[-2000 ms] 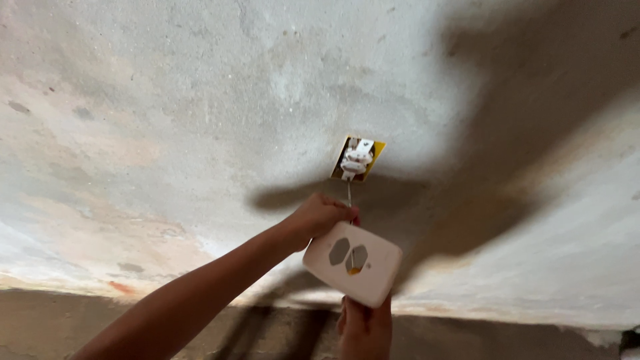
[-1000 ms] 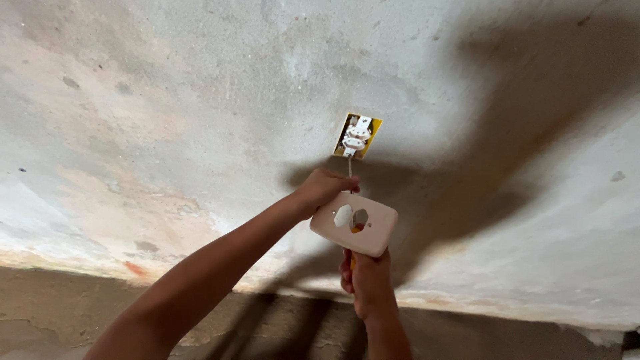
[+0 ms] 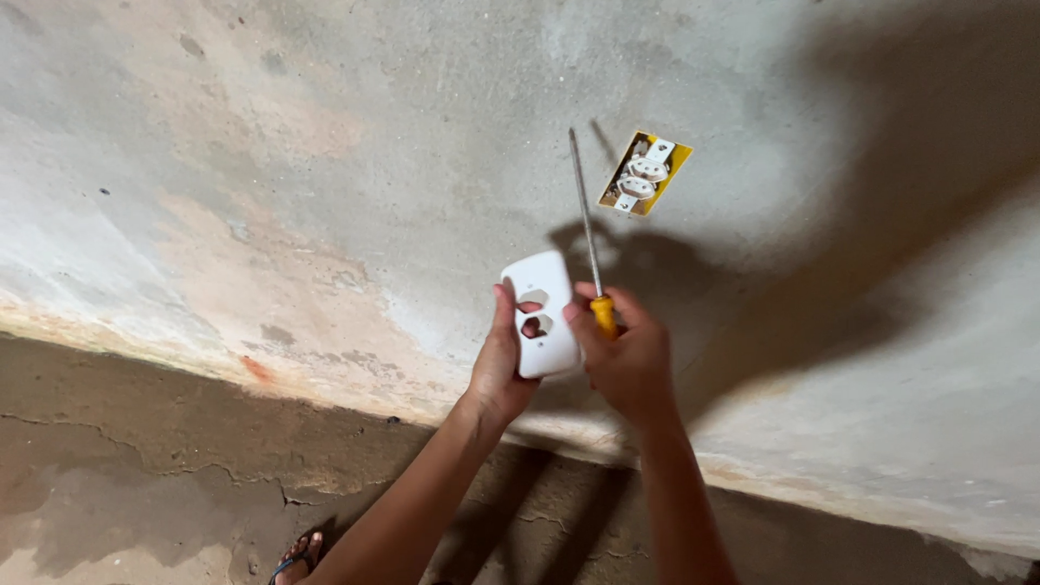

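Observation:
My left hand [image 3: 500,361] grips a white double-socket cover plate [image 3: 552,349] by its left edge, with fingers behind it showing through the two openings. My right hand [image 3: 630,349] holds a long screwdriver [image 3: 587,219] by its yellow handle, shaft pointing up; its thumb is at the plate's right edge. Up and to the right, a white double electrical outlet [image 3: 642,179] sits in a yellow wall box [image 3: 668,179] set into the wall. Neither the screwdriver nor the plate appears to touch the outlet.
The stained plaster wall [image 3: 406,162] carries broad shadows on its right side. Below it runs a cracked floor [image 3: 162,455], where a foot in a flip-flop [image 3: 299,559] shows at the bottom.
The screwdriver's shaft, earlier pointing up to the outlet from behind the plate, now stands clear to its left. The plate has turned more upright, and my left hand now holds its left edge.

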